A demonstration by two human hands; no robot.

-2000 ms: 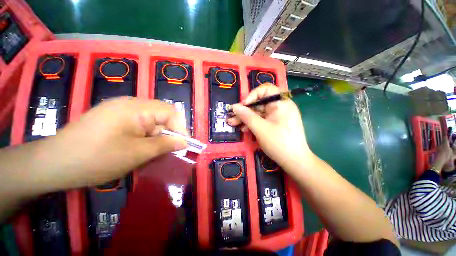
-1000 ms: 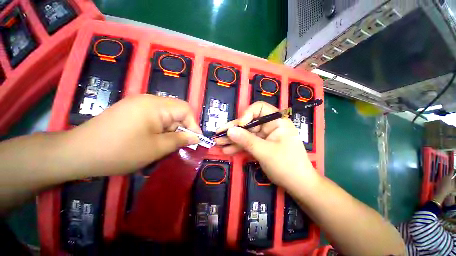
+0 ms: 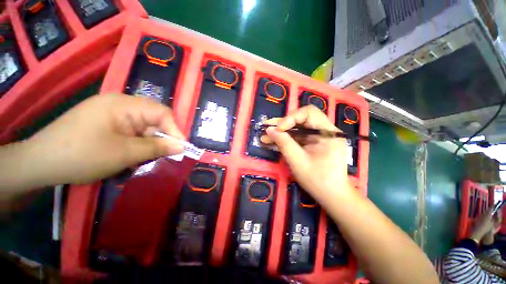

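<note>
My left hand pinches a small white label sheet with a row of dark marks. A glossy dark red film hangs below it over the lower phones. My right hand holds slim dark tweezers, whose tip is at the silver parts of the middle phone in the upper row. The fingers hide the tip, and no label can be made out on it. Phones lie back side up with orange rings in the red foam tray.
Another red tray with phones stands at the upper left. Grey metal equipment with a dark panel stands at the upper right on the green bench. A person in striped sleeves is at the far right, beside another red tray.
My right hand and tweezers have moved away from the label sheet to the middle upper phone. My left hand has moved left with the sheet and film. The view has shifted.
</note>
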